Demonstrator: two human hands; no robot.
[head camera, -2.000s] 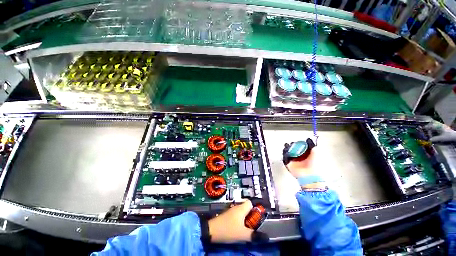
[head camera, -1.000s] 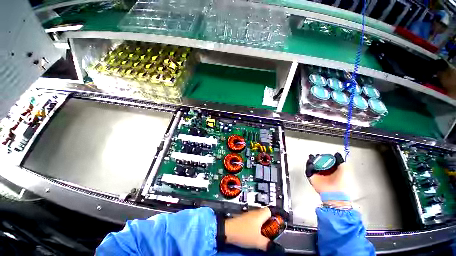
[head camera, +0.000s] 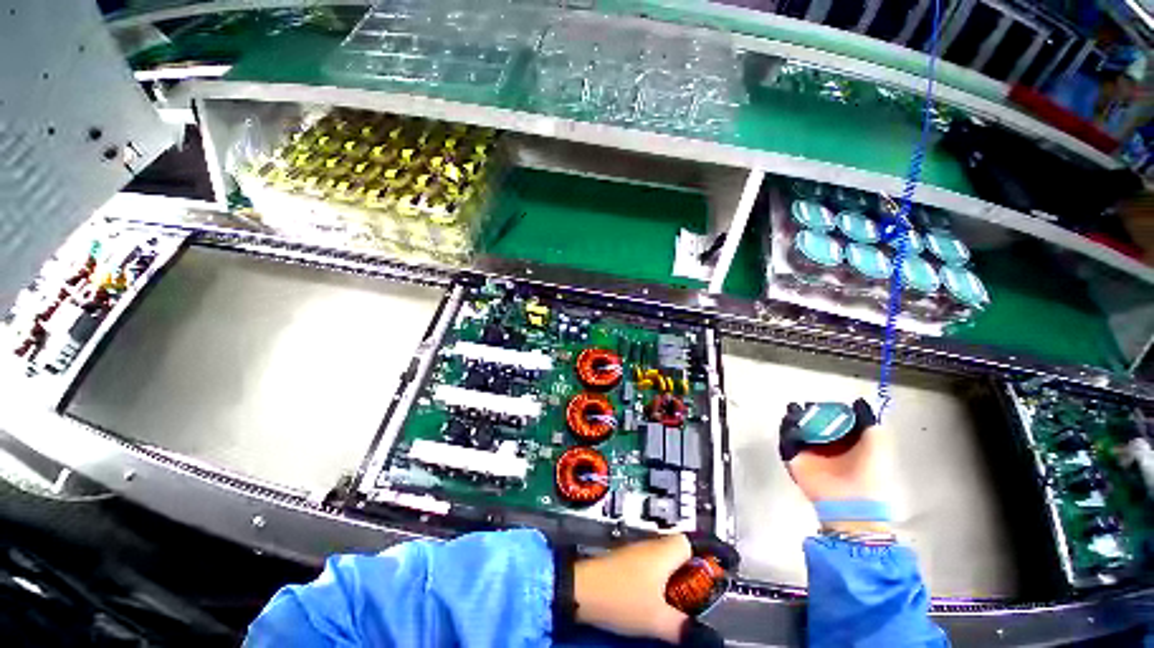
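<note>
My left hand, with black finger coverings, holds an orange-red toroidal inductor just below the front edge of the middle circuit board. My right hand holds another inductor, its teal-blue round face up, above the pale plate right of that board. The middle circuit board carries three orange-red inductors in a column, a smaller ring beside them and three silver-white heatsink bars. A blue coiled cord hangs down to my right wrist area. Both thumbs are partly hidden.
Conveyor rails run left to right. Another board lies far left and one far right. Shelves hold a tray of yellow-black parts, a tray of teal discs and clear blister trays. A grey housing stands upper left.
The view has swung left, so the boards and shelves sit further right and the grey housing shows. Both hands still hold their inductors. The hand seen at the far right board earlier is now barely visible.
</note>
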